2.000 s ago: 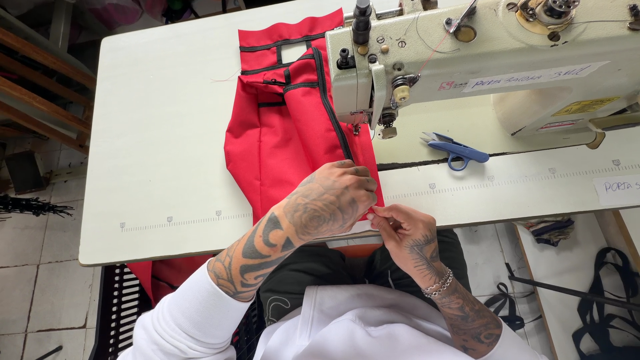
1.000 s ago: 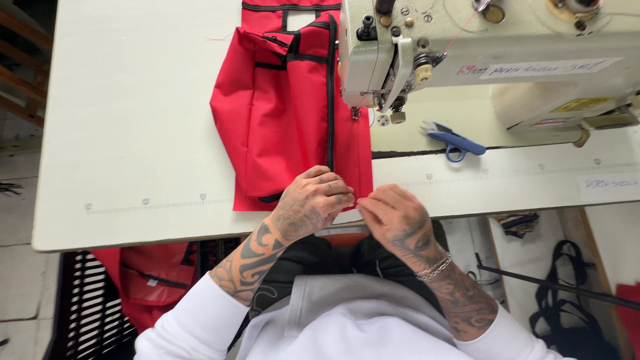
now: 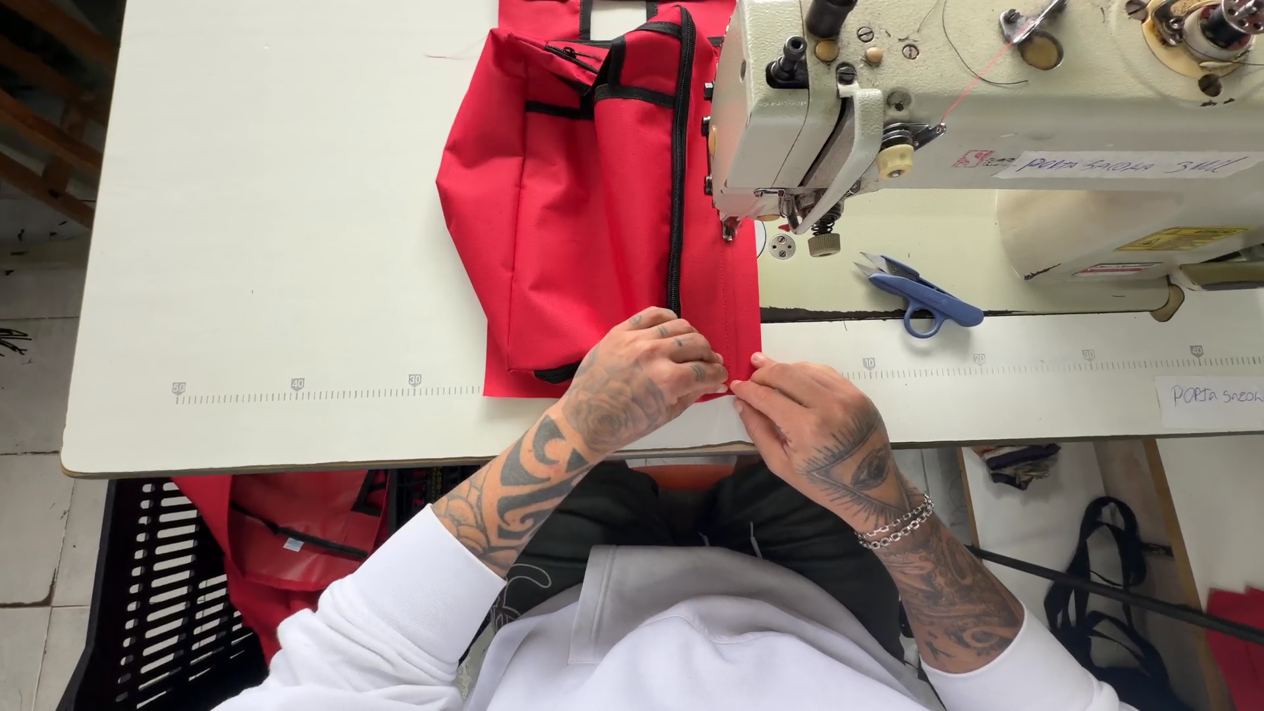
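A red fabric piece with black zipper and black binding (image 3: pixel 563 237) lies on the white sewing table (image 3: pixel 276 197), its right edge beneath the head of the sewing machine (image 3: pixel 790 109). My left hand (image 3: pixel 642 380) rests on the lower right part of the fabric, thumb and fingers closed on its bottom edge. Right beside it, the fingertips of my right hand (image 3: pixel 815 425) pinch the same edge near the corner. The fingertips of both hands nearly touch. Whether a thread is between them cannot be seen. Blue-handled thread snips (image 3: pixel 923 296) lie right of the fabric, below the machine arm.
A printed ruler scale (image 3: pixel 326 393) runs along the table's front edge. Below the table at left is a black plastic crate (image 3: pixel 168 583) with more red fabric (image 3: pixel 296 533). Black straps (image 3: pixel 1106 583) and a dark rod (image 3: pixel 1126 592) are at lower right.
Both hands stay at the fabric's lower right corner. The fabric lay more slanted two seconds ago and is straighter now. The view has shifted somewhat.
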